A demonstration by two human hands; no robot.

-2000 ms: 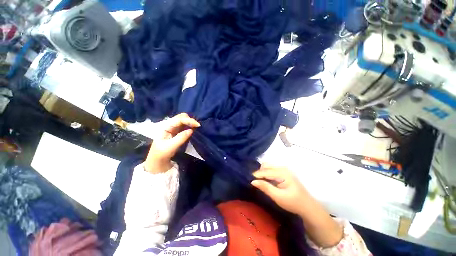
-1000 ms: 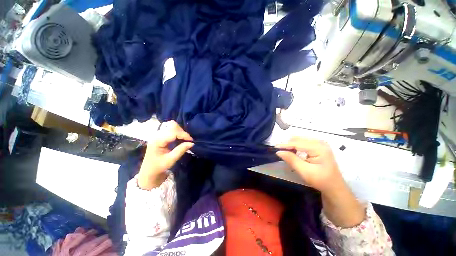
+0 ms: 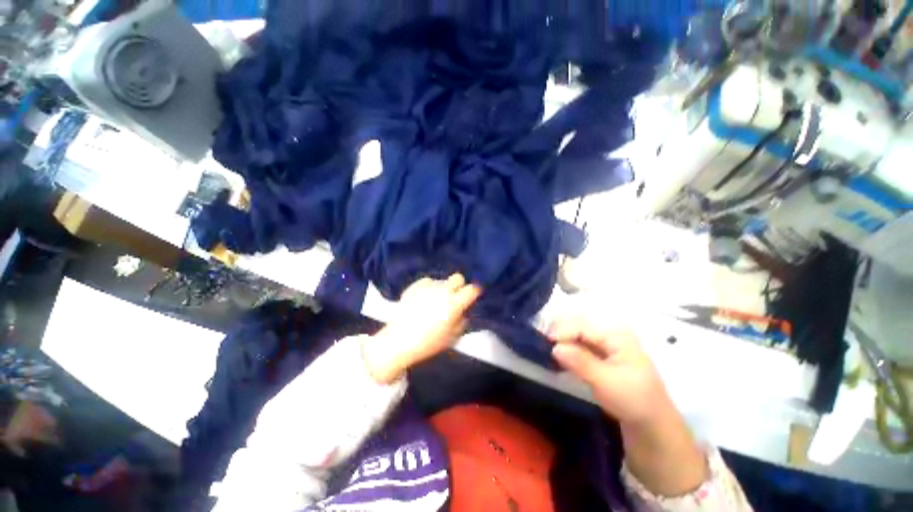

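The navy garment [image 3: 450,200] lies in a large heap on the white table, with a white label [image 3: 368,161] on it. Part of the cloth hangs over the front edge at left. My left hand [image 3: 428,312] is at the heap's near edge, its fingers on the navy cloth; the fingertips are blurred. My right hand [image 3: 601,362] pinches the right end of a narrow navy edge between thumb and fingers, close to my left hand. The cloth between the hands sags a little.
The white and blue sewing machine [image 3: 766,150] stands right of the heap. Orange-handled snips [image 3: 746,322], black cords [image 3: 813,300] and yellow-green scissors [image 3: 887,400] lie at right. A grey machine part [image 3: 145,75] stands at upper left.
My left hand has moved right, towards my right hand, and the stretched navy edge between them has shortened. More navy cloth now shows at the lower left, beside my left sleeve.
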